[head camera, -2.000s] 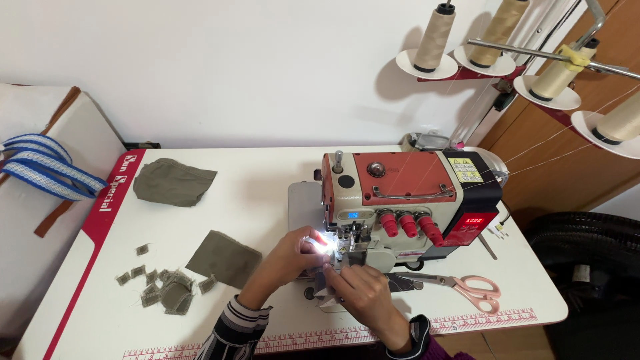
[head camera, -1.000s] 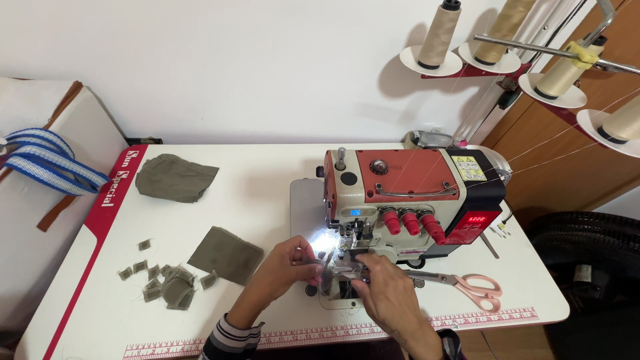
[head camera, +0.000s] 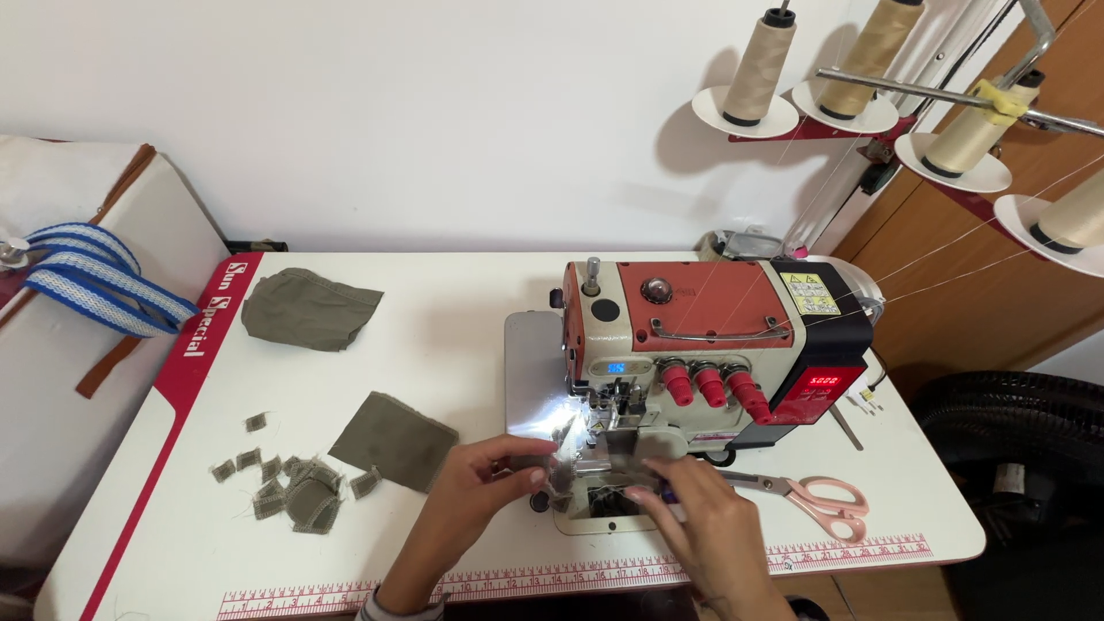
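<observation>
A red and cream overlock sewing machine (head camera: 690, 328) stands on the white table, its lamp lit beside the needle area. My left hand (head camera: 492, 483) pinches a small grey-green fabric piece (head camera: 562, 470) at the left of the presser foot. At the front of the machine, my right hand (head camera: 703, 509) has thumb and forefinger around the edge of a grey or clear piece, too blurred to name. The looper area below lies exposed between the hands. Small overlocked fabric pieces (head camera: 312, 500), a flat fabric rectangle (head camera: 397, 440) and a larger folded fabric piece (head camera: 310, 309) lie to the left.
Pink-handled scissors (head camera: 832, 509) lie right of my right hand, blades toward the machine. A printed ruler strip (head camera: 517, 578) runs along the front edge. Thread cones (head camera: 763, 69) stand at the upper right. Blue and white webbing (head camera: 112, 280) hangs at the left; a black fan (head camera: 1009, 466) stands at the right.
My right hand has moved down and away from the presser foot area. My left hand remains near the needle area, with its fingers shifted slightly.
</observation>
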